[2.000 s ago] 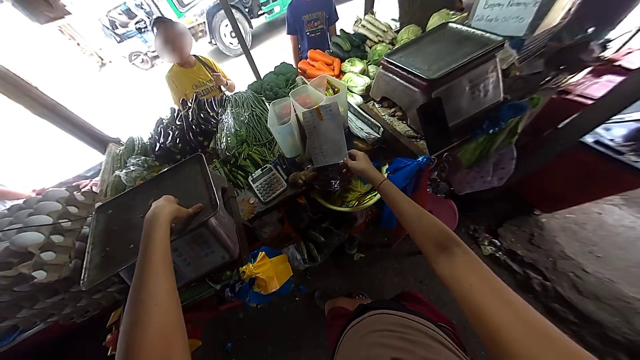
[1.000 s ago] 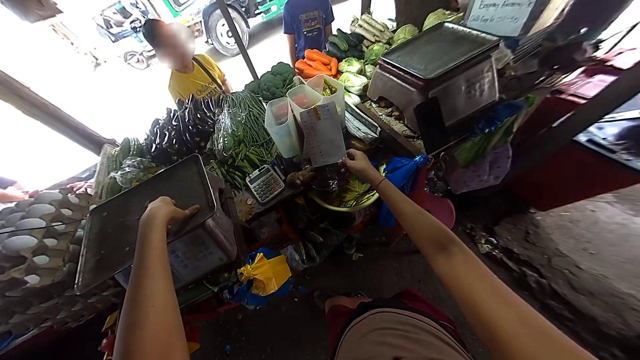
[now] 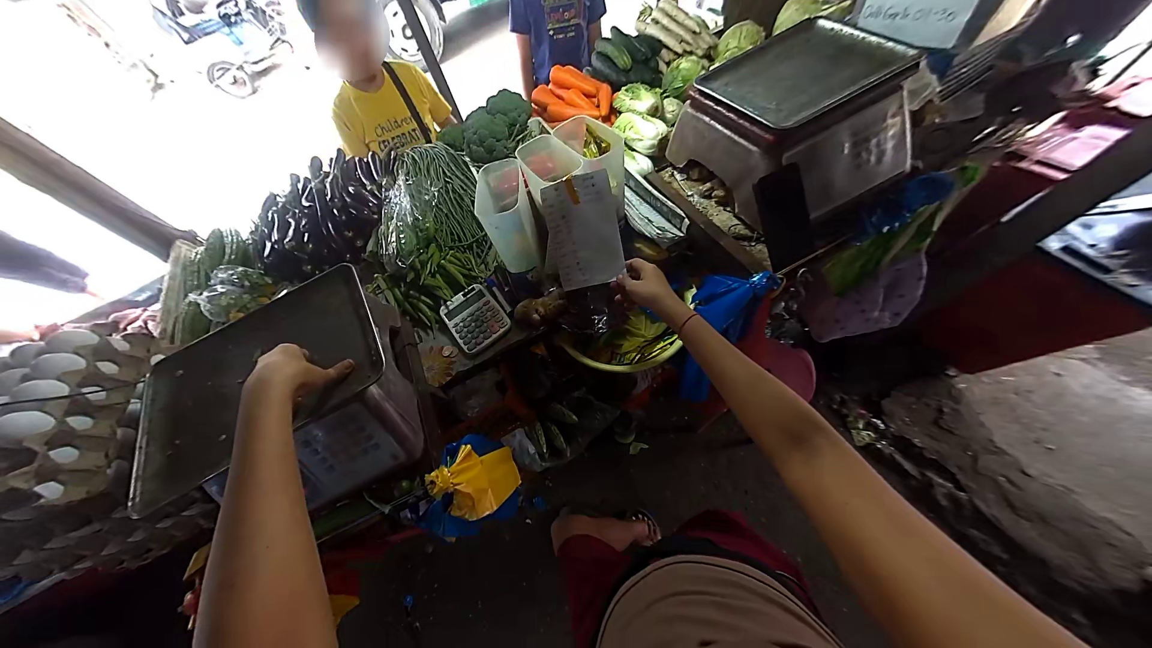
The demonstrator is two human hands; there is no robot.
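My left hand rests on the metal tray of a weighing scale at the left, holding nothing. At the centre, my right hand pinches the lower right corner of a sheet of paper with writing. The sheet hangs in front of translucent plastic containers. Left of the sheet lies a calculator, with green chili peppers beside it. Below my right hand is a yellow-rimmed basin with leafy greens in it.
Egg trays are stacked at the left. Eggplants, long beans, broccoli and carrots line the stall's back. A second scale stands at the right. A person in a yellow shirt and another in blue stand beyond.
The person in the yellow shirt has shifted slightly at the stall's far side. Both my hands have kept their places, on the scale and at the sheet's corner.
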